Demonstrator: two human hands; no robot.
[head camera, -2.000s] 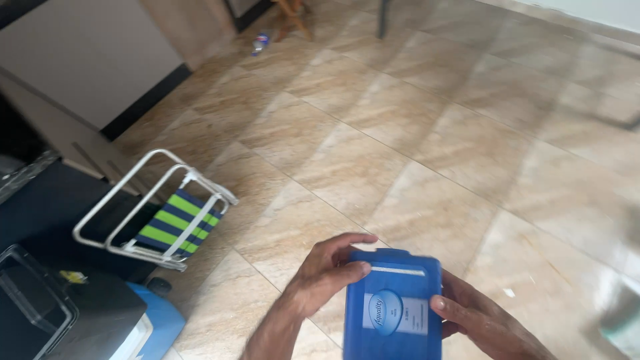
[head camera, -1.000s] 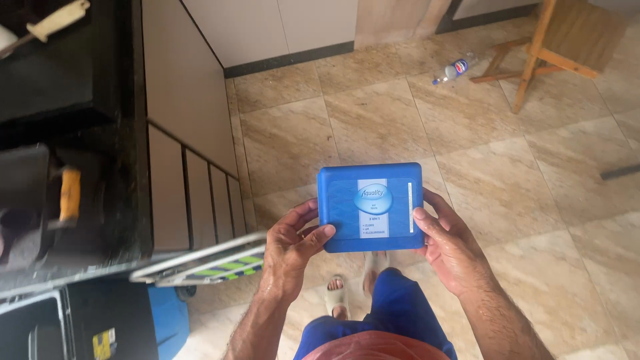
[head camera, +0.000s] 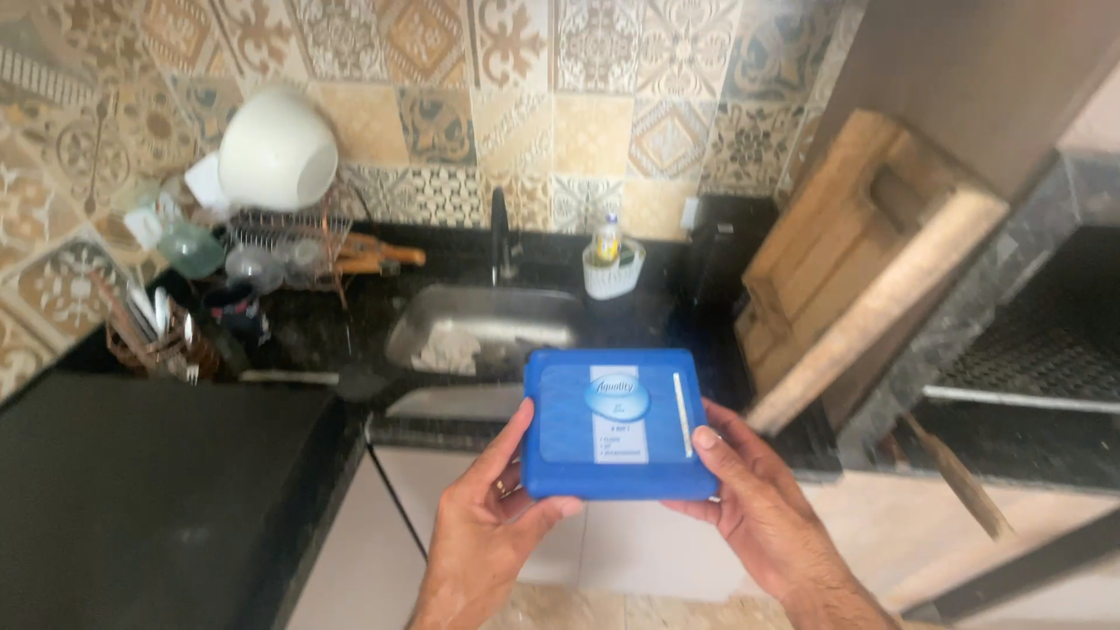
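Note:
A blue plastic case (head camera: 560, 477) with a pale printed label and a white strip is held level between both hands, in front of the sink. My left hand (head camera: 490, 516) grips its left side, thumb at the lower edge and a ring on one finger. On the right side, my right hand (head camera: 757, 499) holds it with the thumb on the top face and the fingers beneath. Beyond the case lies a stainless steel sink (head camera: 560, 332) with a crumpled pale cloth (head camera: 448, 348) in it.
A black faucet (head camera: 500, 232) rises behind the sink; a white caddy (head camera: 612, 276) with a bottle stands beside it. A dish rack (head camera: 293, 227) bears a white bowl (head camera: 276, 149). Wooden boards (head camera: 840, 280) lean at right. A utensil basket (head camera: 166, 350) stands on the black countertop (head camera: 157, 472).
The view has swung from the tiled floor and folding chair to the sink counter. Both hands still hold the blue case, which has turned since the earliest frame.

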